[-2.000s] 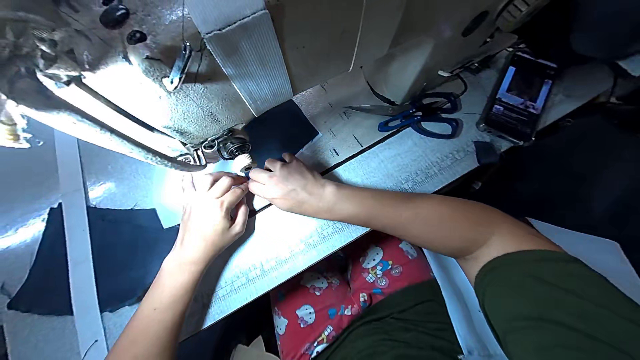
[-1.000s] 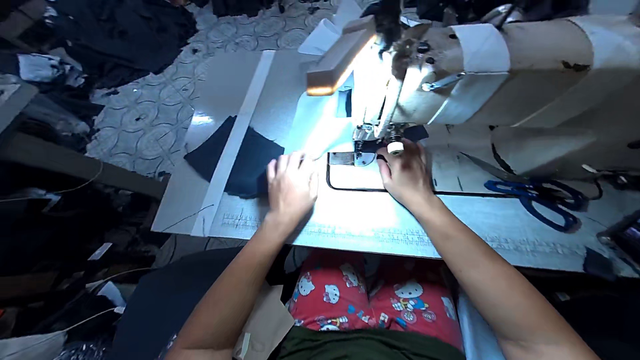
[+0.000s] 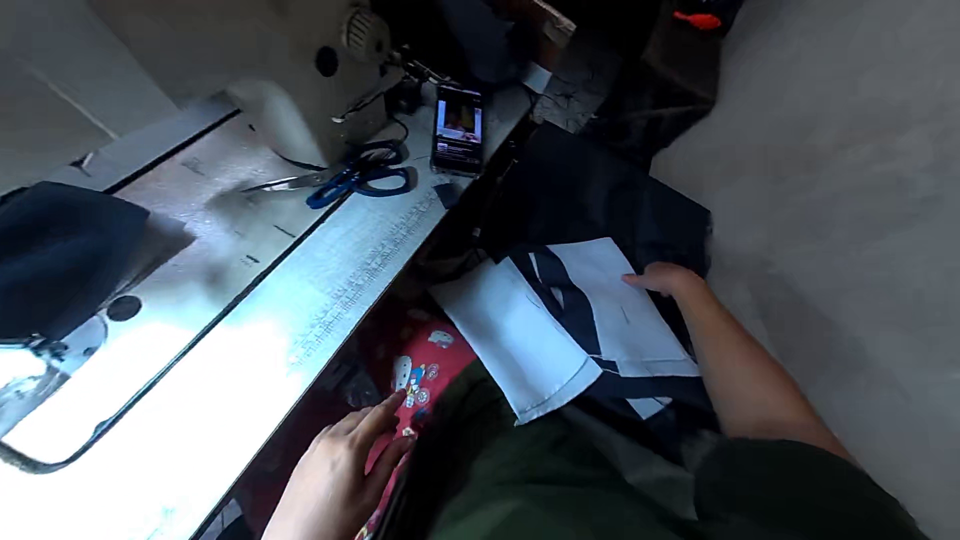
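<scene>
White fabric pieces (image 3: 525, 330) and dark cloth pieces (image 3: 615, 199) lie in a pile to the right of the lap. My right hand (image 3: 664, 279) is at the far edge of another white piece (image 3: 615, 307), thumb on top and the other fingers hidden beneath it. Low in the view my left hand (image 3: 349, 454) is over the red patterned trousers (image 3: 427, 360), fingers apart and holding nothing. At the far left, dark fabric (image 3: 64, 255) rests on the sewing machine bed (image 3: 217, 247) near the presser foot.
Blue-handled scissors (image 3: 360, 176) and a lit phone (image 3: 457, 129) lie on the table beside the sewing machine's body (image 3: 300, 67). A small dark scrap (image 3: 447, 195) sits near the table's front edge.
Both hands have left the machine's needle area: my right hand is now at the pile on the right, my left over the lap. The view has swung far to the right.
</scene>
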